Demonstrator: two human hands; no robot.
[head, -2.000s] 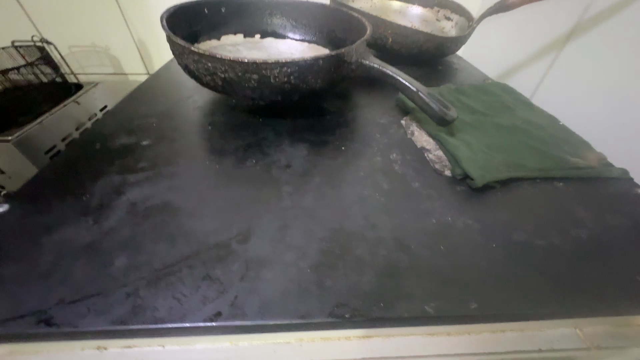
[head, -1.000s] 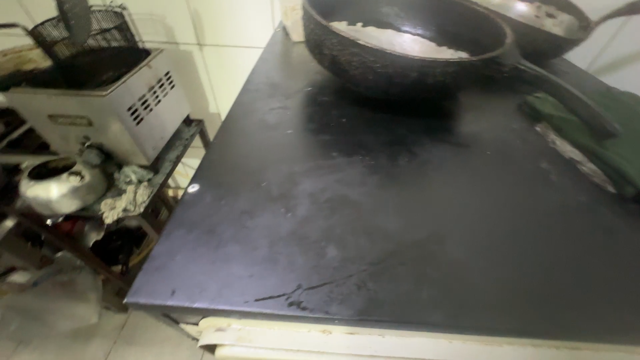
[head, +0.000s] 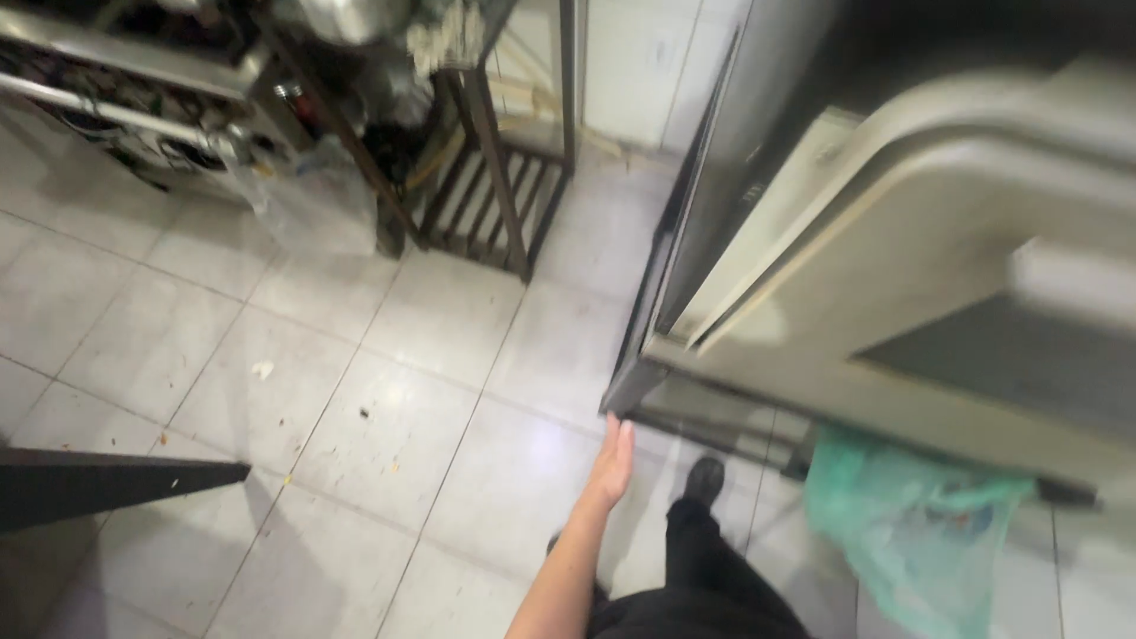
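One bare arm reaches up from the bottom centre, and it looks like my left hand (head: pixel 614 461), though the blur makes the side uncertain. Its fingers point forward and lie close together, with nothing seen in them. The fingertips are near the lower corner of a dark metal frame (head: pixel 635 382) under a pale appliance with a rounded door (head: pixel 887 231). Whether they touch it cannot be told. My right hand is out of sight. Below the hand show my dark trousers (head: pixel 710 559) and a black shoe (head: pixel 706 481).
A green plastic bag (head: pixel 905 524) hangs below the appliance at the right. A slatted metal stand (head: pixel 479 195) is at the upper centre, with a clear plastic bag (head: pixel 311 200) beside it. Crumbs lie on the tiled floor (head: pixel 355 426). A dark edge (head: pixel 115 484) juts in at left.
The view has swung down and left from the dark worktop with the pans to the floor. A bare hand and forearm have come into view.
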